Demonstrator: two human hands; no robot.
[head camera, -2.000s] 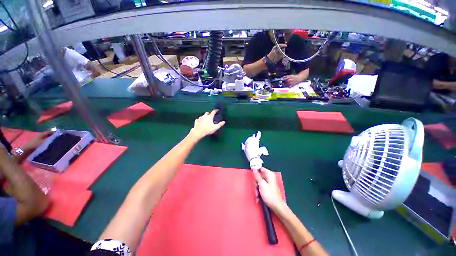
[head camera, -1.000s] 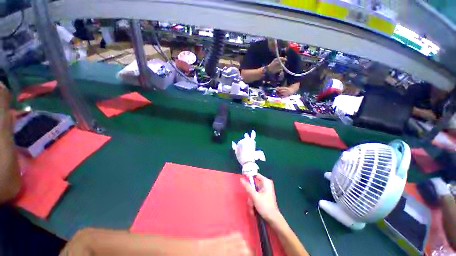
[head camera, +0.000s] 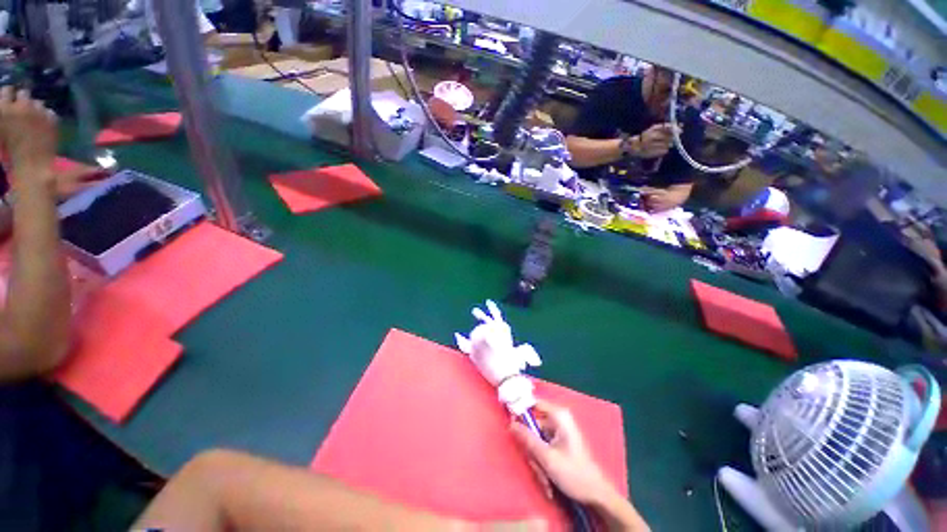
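My right hand (head camera: 556, 449) grips the dark handle of a tool with a bunched white cloth head (head camera: 496, 353), over the right part of the large red foam pad (head camera: 415, 416). The handle's lower end is hidden or cut off at the bottom edge. My left forearm crosses the lower part of the pad along the bottom edge; my left hand cannot be made out there. A black oblong unit (head camera: 536, 262) is on the green surface beyond the pad, touched by neither hand.
Small red foam sheets (head camera: 325, 188) lie farther off. A white fan (head camera: 831, 442) stands at right. At left are more red foam, a tray of black parts (head camera: 130, 216), a metal post (head camera: 197, 114) and a neighbour's arm. A person sits across the line.
My left hand was at the black unit, then left it and drew back toward me, its forearm now low across the pad. My right hand still grips the tool. The camera view has shifted and tilted.
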